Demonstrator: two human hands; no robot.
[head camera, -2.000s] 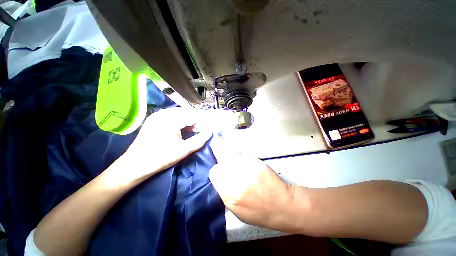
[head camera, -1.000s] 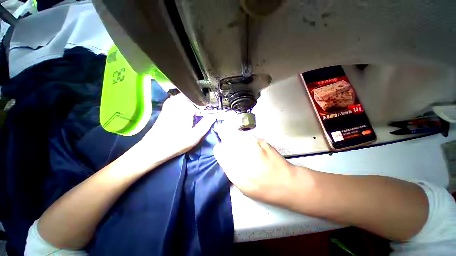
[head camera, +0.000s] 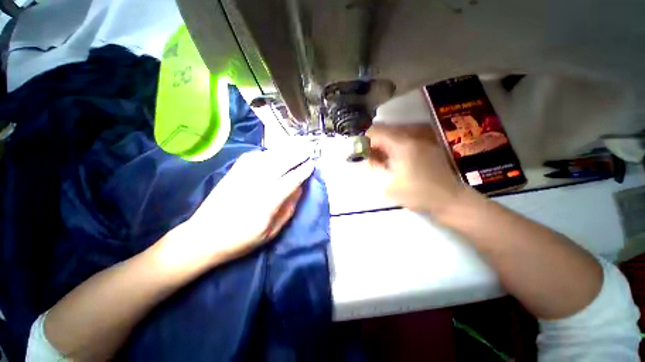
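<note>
The navy garment piece (head camera: 233, 304) lies heaped left of the needle and hangs over the table's front edge. My left hand (head camera: 247, 198) lies on it and holds its edge by the fingertips just before the presser foot (head camera: 315, 147), in strong glare. My right hand (head camera: 417, 166) is off the cloth, right of the needle, with its fingertips behind or at the pale knob (head camera: 359, 148); what they touch is hidden. The sewing machine head (head camera: 438, 42) stands above.
A lime-green lamp body (head camera: 185, 99) hangs left of the needle. A smartphone (head camera: 475, 134) lies right of my right hand, with dark snips (head camera: 581, 167) beyond it. White cloth (head camera: 106, 25) lies at the upper left.
My right hand has let go of the cloth and moved up and right to beside the knob. My left hand stays on the cloth, flatter now. The view has shifted slightly.
</note>
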